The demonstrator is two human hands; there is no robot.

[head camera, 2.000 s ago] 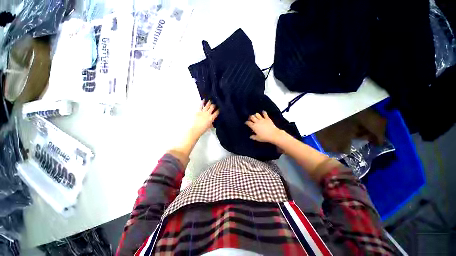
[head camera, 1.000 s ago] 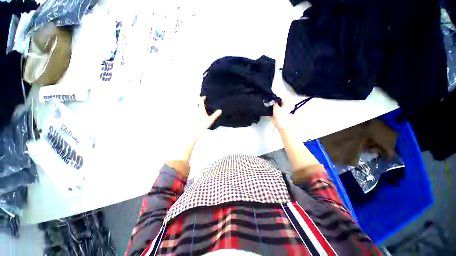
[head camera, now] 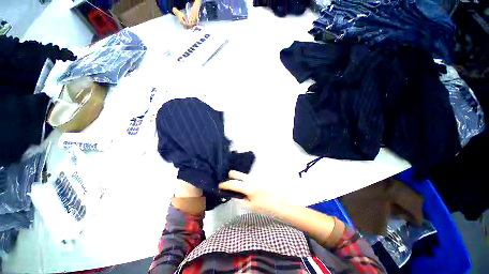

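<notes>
A dark pinstriped garment [head camera: 194,128] is bunched over the white table in front of me, slightly left of centre. My left hand [head camera: 189,189] is at its near edge; the fingers are hidden under or inside the cloth. My right hand [head camera: 244,188] grips the near right edge of the cloth between thumb and fingers. A small bunch of the same cloth sticks out to the right above my right hand.
A dark garment pile [head camera: 370,101] lies at right. Printed polybags [head camera: 69,198] and a tan tape roll [head camera: 80,107] lie at left. A blue bin [head camera: 442,235] stands below the right table edge. Another person's hands [head camera: 189,16] are at the far edge.
The garment has moved left from the table's middle and changed from a compact bundle to a longer, looser shape. My left hand has gone into or under it. The view has shifted, showing more far table.
</notes>
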